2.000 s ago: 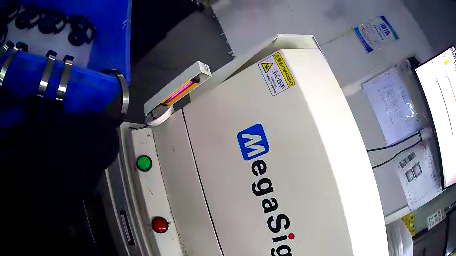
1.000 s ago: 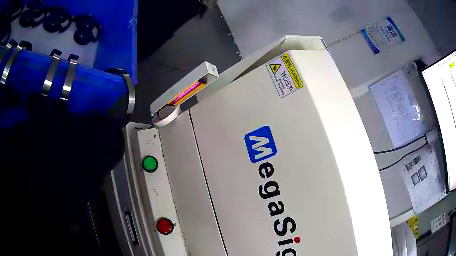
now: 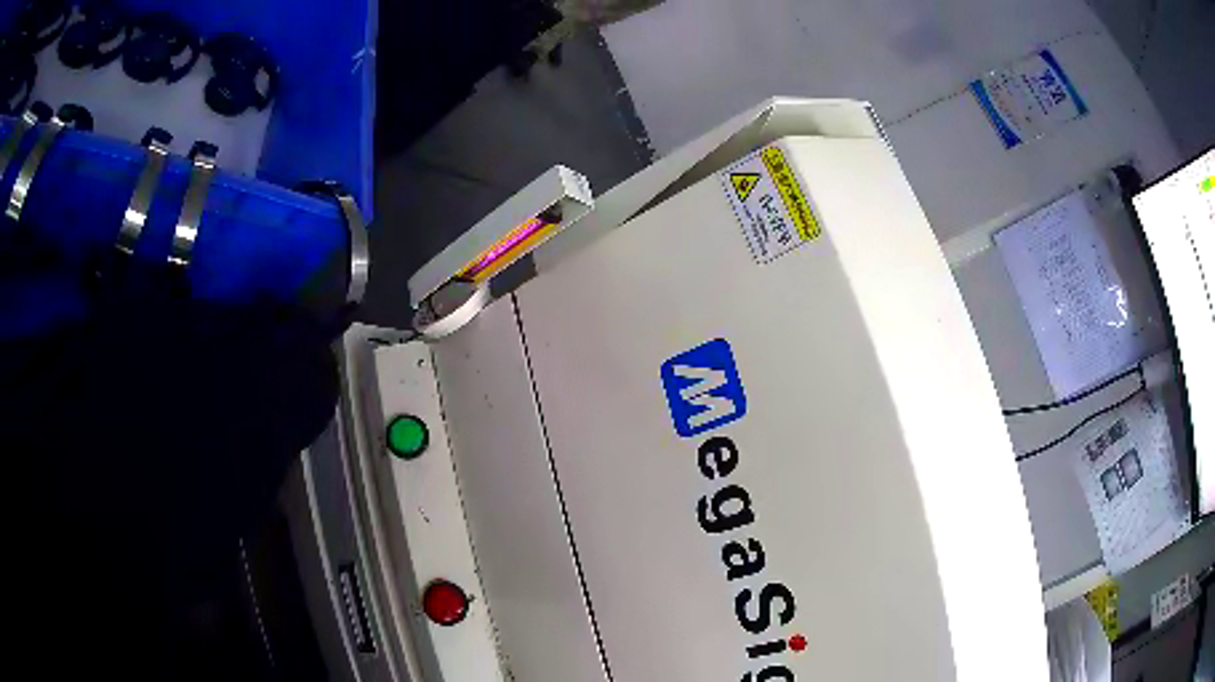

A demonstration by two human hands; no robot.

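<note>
The cream-white test chamber lid (image 3: 640, 293) marked "MegaSig" is down and fills the middle of the view. On the white front panel strip (image 3: 424, 513) are a green button (image 3: 406, 436) and a red button (image 3: 445, 602). A light bar (image 3: 513, 244) with an orange-pink strip sits at the lid's corner. Neither of my hands can be made out; a very dark shape, perhaps clothing, covers the lower left.
A blue bin (image 3: 324, 93) at the upper left holds black headphones (image 3: 240, 73); several silvery headbands (image 3: 193, 204) hang over its edge. Beyond the lid are papers (image 3: 1066, 287), black cables (image 3: 1079, 400) and a bright monitor (image 3: 1186, 293) at the right.
The whole view has shifted slightly, so the chamber and bin appear a little further right. The lid stays down, and nothing is seen taken or let go.
</note>
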